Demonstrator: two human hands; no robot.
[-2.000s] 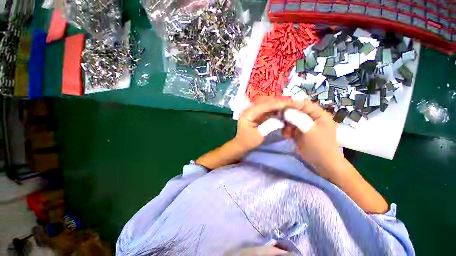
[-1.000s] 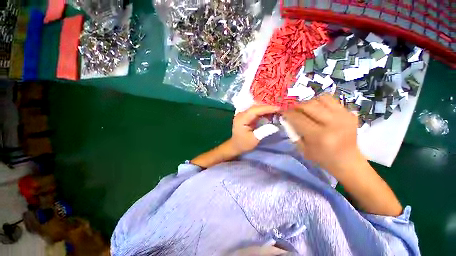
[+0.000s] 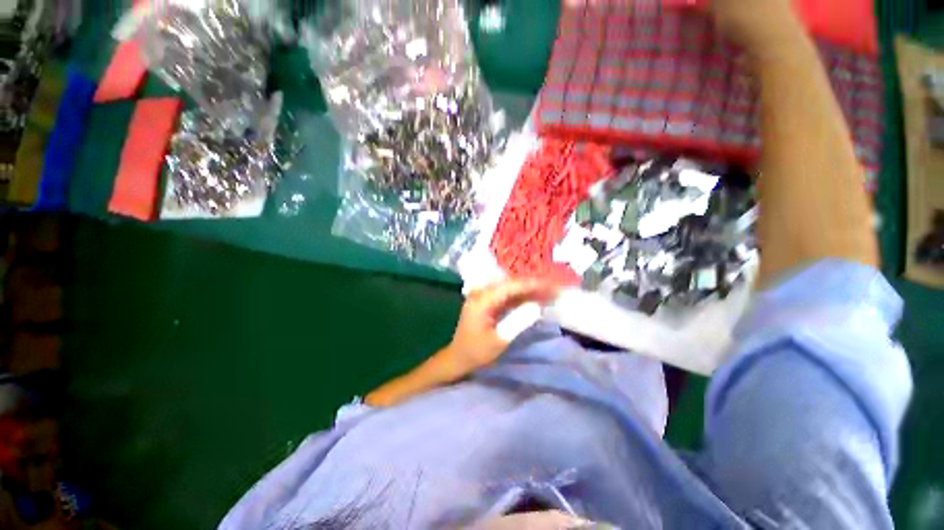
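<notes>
My left hand (image 3: pixel 501 317), with a white sleeve on the thumb, is at the near edge of the white sheet, below the red strips; its fingers are bent and I cannot tell if it holds anything. My right hand (image 3: pixel 747 12) is at the top edge, partly cut off and blurred, over the far side of the red tray (image 3: pixel 652 78) with rows of grey rectangles. Its fingertips cannot be made out. The red strips (image 3: pixel 530 212) are heaped left of the square plates (image 3: pixel 662 228), on the white sheet (image 3: pixel 673 336). My right forearm covers the right part of the plates.
Small metal fittings (image 3: pixel 430 155) lie on a clear plastic bag (image 3: pixel 362 202). A second metal heap (image 3: pixel 217 160) lies farther left, beside a red block (image 3: pixel 143 157) and a blue strip (image 3: pixel 66 140). A cardboard piece (image 3: pixel 921 155) with dark bits is at the far right.
My right hand has left my left hand and reached forward to the far side of the red tray. My left hand stays near the sheet's edge. The view has shifted, showing more of the tray.
</notes>
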